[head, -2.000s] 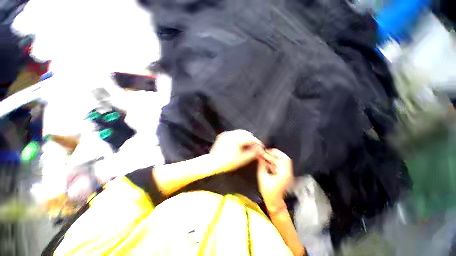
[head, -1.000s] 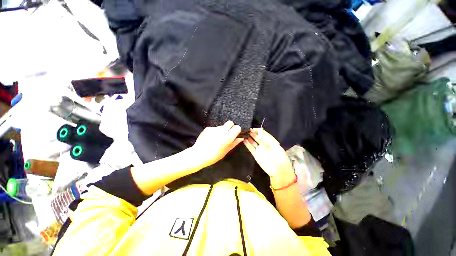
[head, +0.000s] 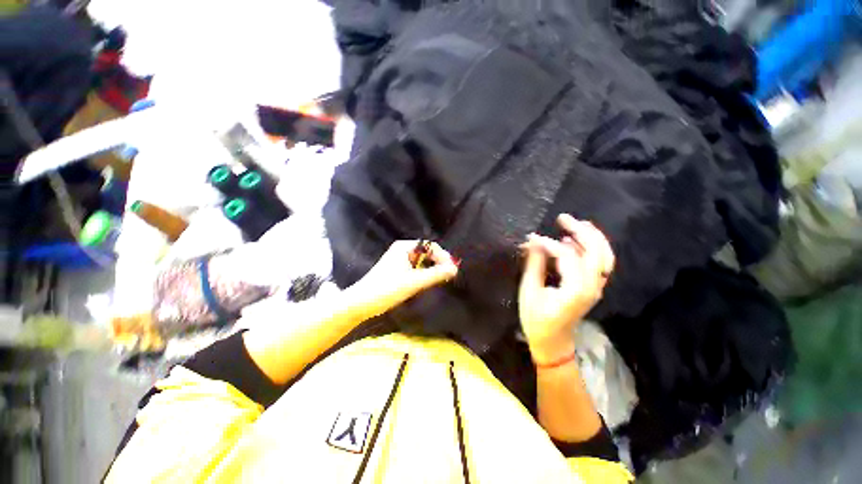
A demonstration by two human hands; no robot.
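Observation:
The black coat [head: 435, 104] lies over the lap and table in front of me. Its speckled dark grey wool strip [head: 529, 184] runs down the middle. My left hand [head: 413, 267] is at the coat's near edge, with thumb and fingers pinched on a small dark and orange thing [head: 422, 253] that is too blurred to name. My right hand [head: 565, 284] is raised to the right of the strip, apart from my left hand. Its thumb and forefinger are close together; whether a needle or thread is between them cannot be seen.
At left on the white-covered table are black thread cones [head: 248, 203] with green ends, a brown-orange cone [head: 159, 219], a phone [head: 295, 124] and a striped bundle [head: 194, 287]. A shiny black heap [head: 718, 345] lies at right, beside green material [head: 832, 354].
My hands were together at the strip's lower end; now they are apart, the right moved right and the left slightly left. The whole view has shifted and blurred.

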